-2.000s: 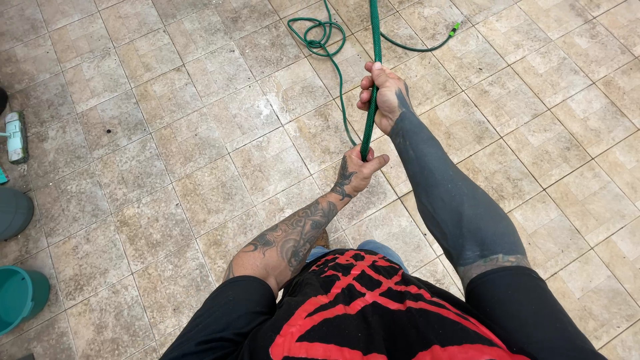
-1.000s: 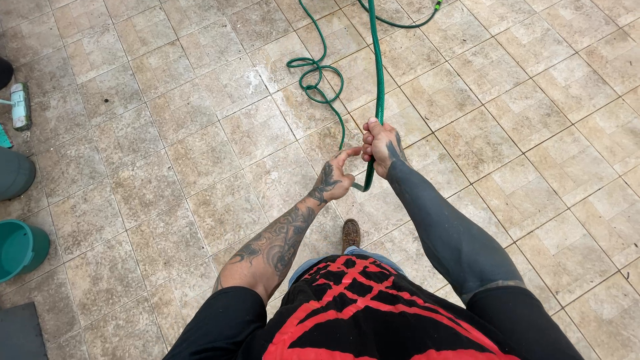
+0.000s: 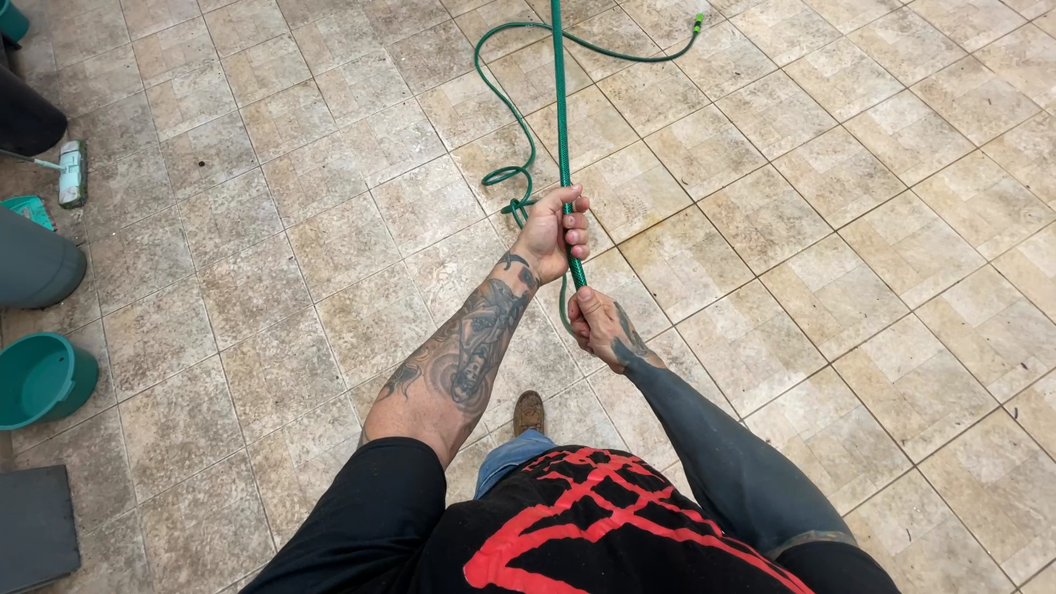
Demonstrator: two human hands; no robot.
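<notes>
A green garden hose (image 3: 561,107) comes down from the top edge into both of my hands. My left hand (image 3: 557,233) is wrapped around it, the farther of the two from my body. Just below, my right hand (image 3: 606,327) grips the same hose, closer to me. From there a slack length drops behind my hands to the floor, where the hose lies in small loops (image 3: 507,176) and then curves up and right. It ends in a bright green and black hose connector (image 3: 698,23) on the tiles.
Beige floor tiles (image 3: 825,247) spread all around. Along the left edge stand a teal bucket (image 3: 82,371), a grey bin (image 3: 58,264) and a black container (image 3: 33,115). A flat mop head (image 3: 72,173), a teal dustpan-like item (image 3: 31,211) and a dark grey slab (image 3: 37,524) are there too.
My left hand has moved from below my right hand to above it on the hose. The loops on the floor have opened out, and the right hand is lower, nearer my body.
</notes>
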